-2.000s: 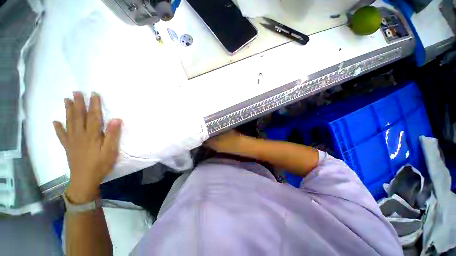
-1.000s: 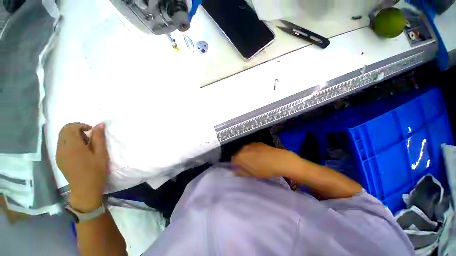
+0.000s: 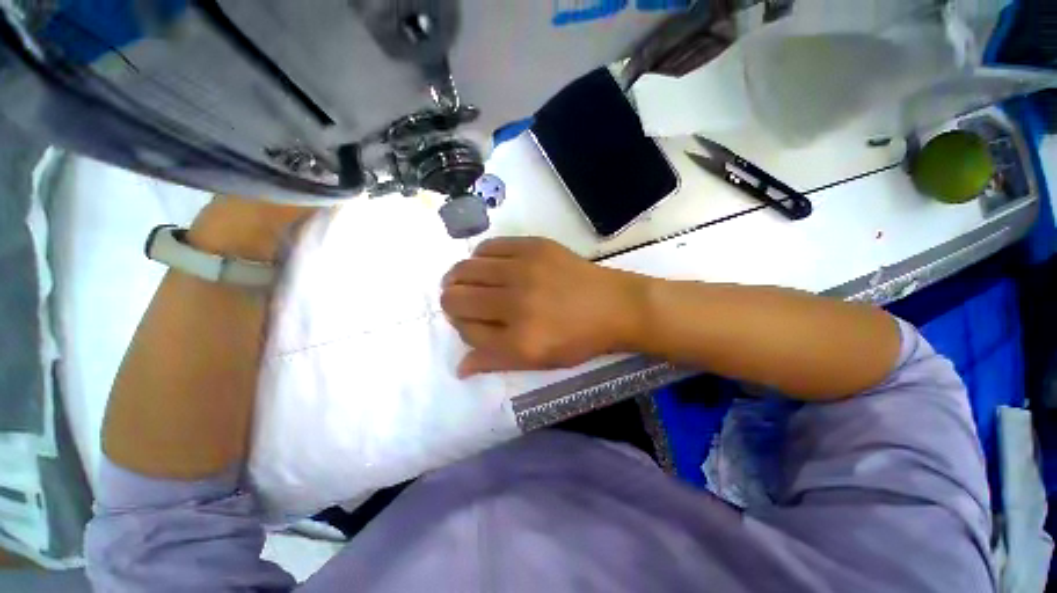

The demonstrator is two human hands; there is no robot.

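The white fabric panel [image 3: 371, 371] lies across the machine bed and hangs over the table's front edge. A faint stitched line crosses it. My left hand [image 3: 253, 227] lies at the fabric's left side, its fingers hidden by the sewing machine head [image 3: 348, 81]. My right hand [image 3: 527, 304] has its fingers curled on the fabric's right part, just below the needle area. A round grey disc [image 3: 465, 216] shows beside the needle area. The needle itself cannot be made out in the glare.
The phone [image 3: 605, 151], black thread snips [image 3: 751, 180] and a green round fruit [image 3: 953, 166] lie on the table to the right. Grey fabric pieces [image 3: 21, 313] lie at the far left. A measuring strip [image 3: 591, 392] runs along the front edge. Blue plastic [image 3: 974, 348] shows below right.
The view has moved closer to the machine head. My right hand has come up from below the table edge onto the fabric. My left hand has moved forward beside the machine head.
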